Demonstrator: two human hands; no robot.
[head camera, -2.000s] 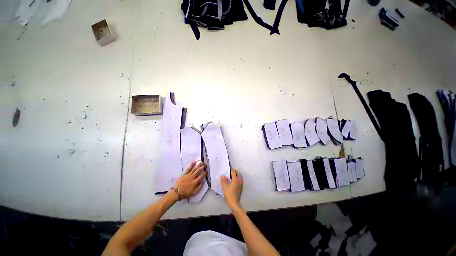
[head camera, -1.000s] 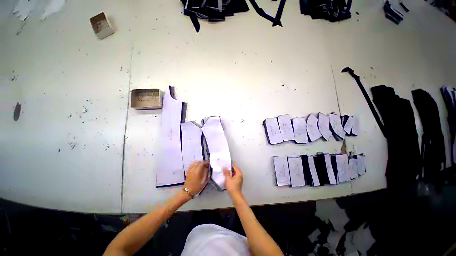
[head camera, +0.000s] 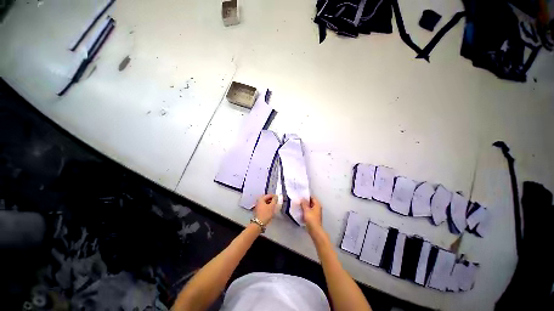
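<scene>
A long paper-topped dark panel stack (head camera: 295, 170) lies nearest my hands, with dark layers showing along its left edge. My right hand (head camera: 311, 212) grips its lower right end. My left hand (head camera: 265, 209) is at the lower left, its fingertips pinched on a thin white edge between this stack and the middle one. The middle paper-topped stack (head camera: 261, 167) lies just left of it. A longer, wider paper-topped stack (head camera: 239, 155) lies further left, with dark edges at its bottom and upper right.
Two brown open boxes stand on the table, one near the long stack (head camera: 242, 95), one farther up (head camera: 230, 13). Two rows of small cut pieces (head camera: 403, 193) lie right. Dark heaps (head camera: 358, 17) lie at the far side; scraps cover the floor.
The view has turned, so the table edge now slants down to the right. My left hand has moved from flat on the middle stack to pinching between the two stacks.
</scene>
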